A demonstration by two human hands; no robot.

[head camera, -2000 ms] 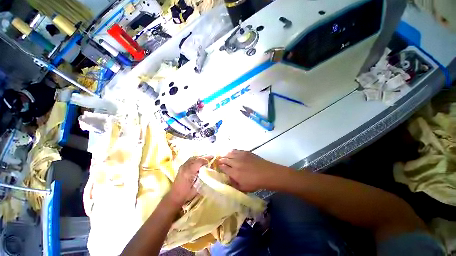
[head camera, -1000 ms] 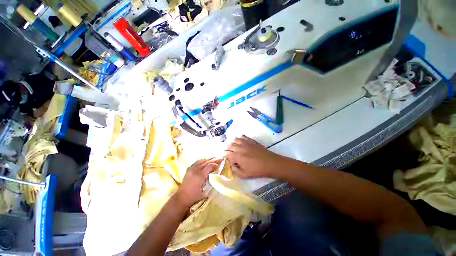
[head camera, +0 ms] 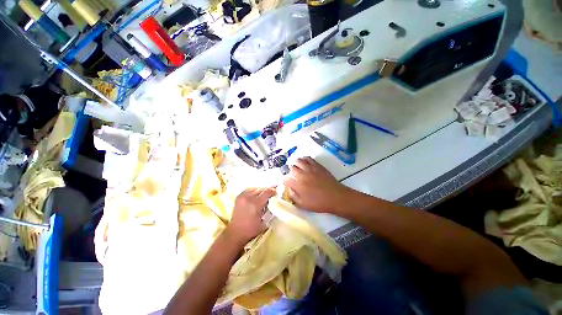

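A pale yellow garment piece [head camera: 271,261] lies bunched over the table's front edge and hangs towards the lap; more of the cloth spreads to the left. My left hand [head camera: 249,215] grips its upper edge. My right hand [head camera: 310,186] pinches the same edge just to the right, with the fingertips close below the needle area [head camera: 278,162]. The white sewing machine [head camera: 370,80] with the blue stripe stands behind my hands. The cloth between my fingertips is overexposed, so its detail is hard to see.
Blue snips [head camera: 336,149], a dark green-handled tool [head camera: 352,134] and a blue pen [head camera: 376,127] lie on the machine bed. White labels [head camera: 485,112] fill a tray at the right. A red cylinder [head camera: 162,42] and a clear plastic bag [head camera: 271,44] are at the back.
Both hands have moved up and towards the needle area with the cloth edge. The view has shifted, so the machine appears further right.
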